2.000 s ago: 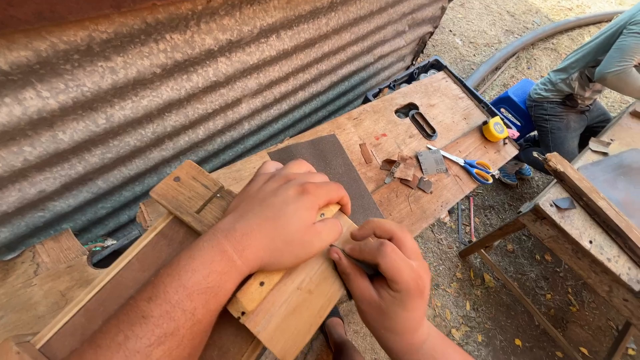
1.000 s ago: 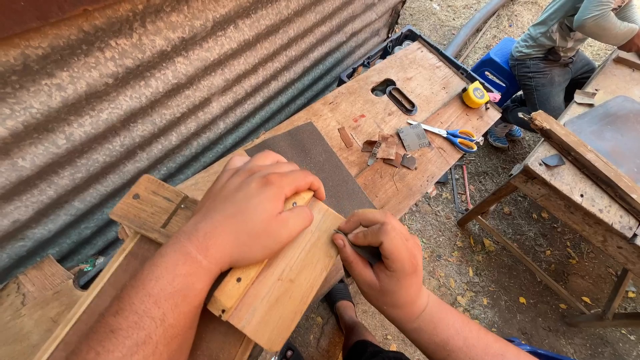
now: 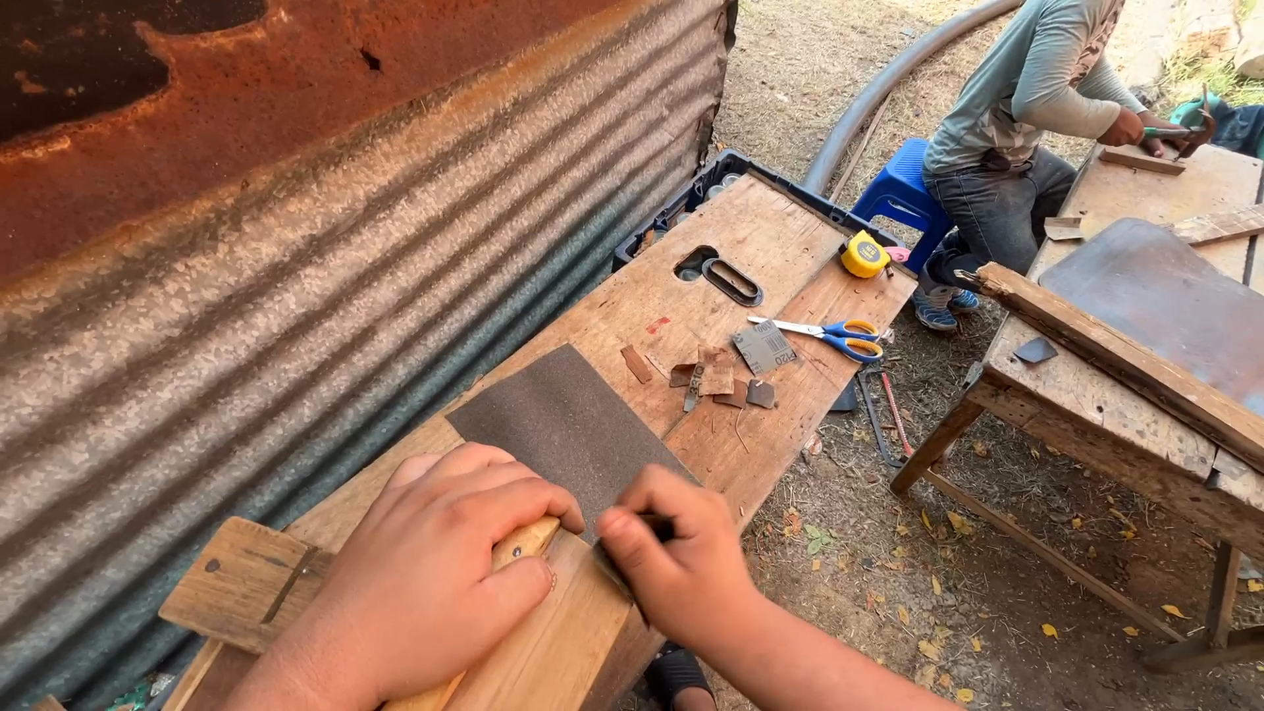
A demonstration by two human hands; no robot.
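Observation:
My left hand (image 3: 444,573) grips a wooden piece made of a flat board (image 3: 543,632) with a screwed-on strip (image 3: 525,541) along it. In my right hand (image 3: 681,553) is a small dark piece, probably folded sandpaper, pressed to the board's right edge near its far corner. A dark sheet of sandpaper (image 3: 573,425) lies flat on the wooden bench just beyond both hands. Past it are cut sandpaper scraps (image 3: 716,373), a grey sandpaper piece (image 3: 764,347) and scissors with blue and orange handles (image 3: 851,339).
A yellow tape measure (image 3: 864,254) sits at the far end of the bench (image 3: 612,316). A corrugated metal wall (image 3: 326,267) runs along the left. At right stands a second wooden table (image 3: 1096,395), where a co-worker sits on a blue stool (image 3: 901,193). A hacksaw (image 3: 887,415) rests below.
My right hand has shifted along the board's edge towards its far corner since one second ago. My left hand keeps its hold. The view has swung, bringing more of the co-worker into sight.

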